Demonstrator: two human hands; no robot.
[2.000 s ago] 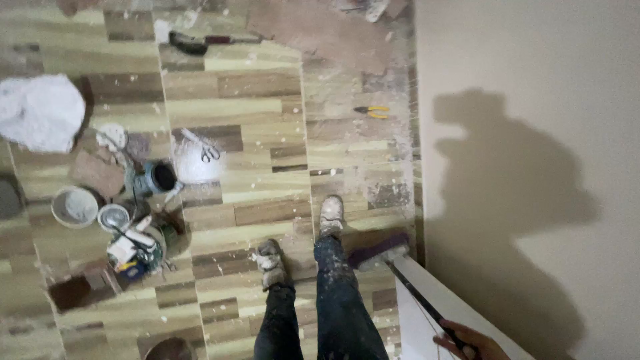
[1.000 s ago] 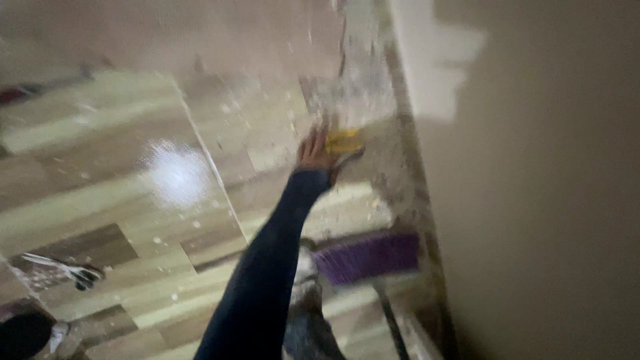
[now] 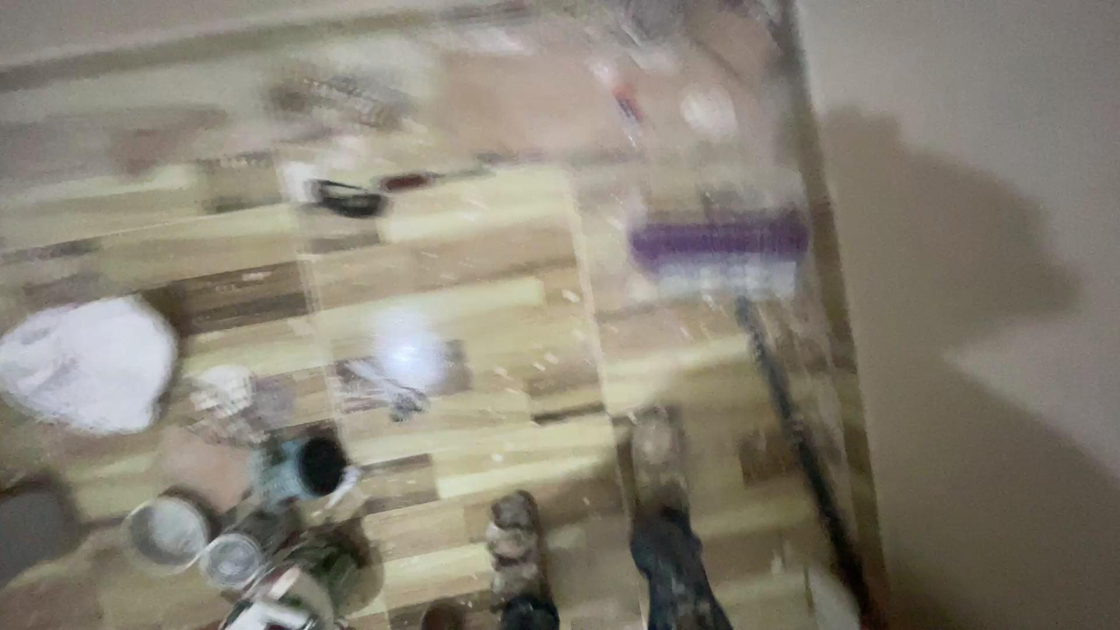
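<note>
A broom with purple bristles (image 3: 719, 241) and a pale head lies against the floor near the wall at the right. Its dark handle (image 3: 792, 420) slopes down to the bottom edge of the view, where a small reddish patch shows; whether that is a hand is too unclear to tell. Neither of my hands can be made out. Scissors (image 3: 398, 394), blurred, rest on the wood-patterned floor left of the middle. A small orange-red thing (image 3: 626, 103) lies beyond the broom on a brownish sheet (image 3: 525, 101).
A white cloth or bag (image 3: 92, 363), a blue container with a dark opening (image 3: 302, 468), a round tub (image 3: 168, 532) and several other containers stand at the left. A dark tool (image 3: 350, 197) lies farther up. The wall (image 3: 962, 262) bounds the right side.
The hand that reached to the yellow-handled pliers on the floor a second ago is out of view, and the pliers are no longer seen there. The broom is now farther forward along the wall.
</note>
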